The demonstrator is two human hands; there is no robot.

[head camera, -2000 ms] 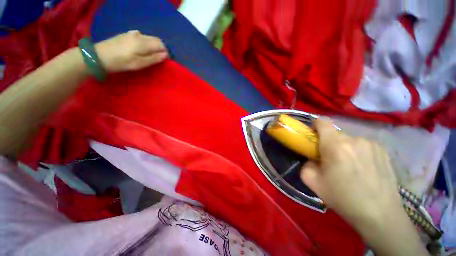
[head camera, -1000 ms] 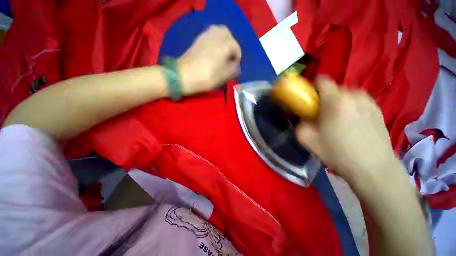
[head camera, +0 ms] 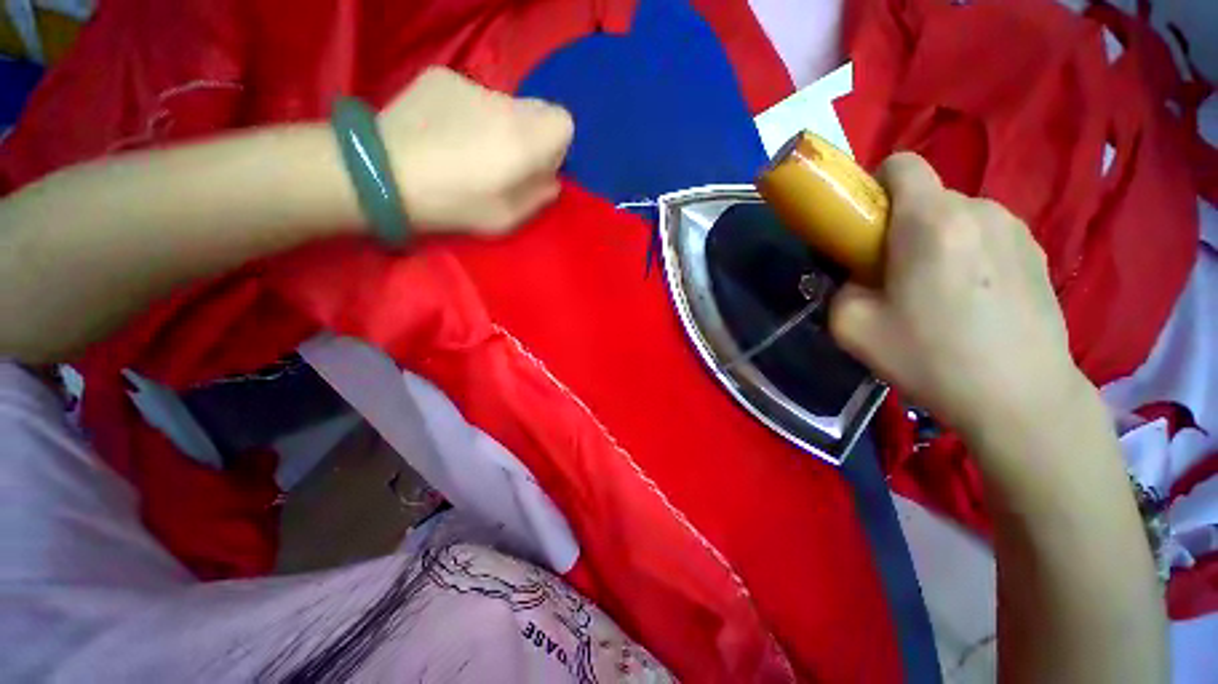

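Note:
A red garment (head camera: pixel 601 334) lies over a navy blue pressing board (head camera: pixel 655 114), with a pale stitch line running along it. My right hand (head camera: pixel 955 287) is closed round the yellow-orange handle of the iron (head camera: pixel 775 314). The iron's soleplate lies on the red fabric at the board's edge, its tip pointing up and left. My left hand (head camera: pixel 474 154), with a green bangle at the wrist, is closed in a fist at the garment's upper edge, beside the bare rounded part of the board. The fingertips are hidden and seem to grip the red fabric.
More red fabric (head camera: pixel 1069 174) is bunched at the right and behind the board. A white piece (head camera: pixel 811 114) lies beyond the iron. White and red cloth (head camera: pixel 1155 441) is at the far right. The iron's cord (head camera: pixel 1151 521) shows by my right forearm. The brown floor (head camera: pixel 341 515) shows lower left.
Since one second ago, my left hand has moved left, away from the iron. The iron has shifted slightly right and up. More bare blue board showed from two seconds ago to one second ago.

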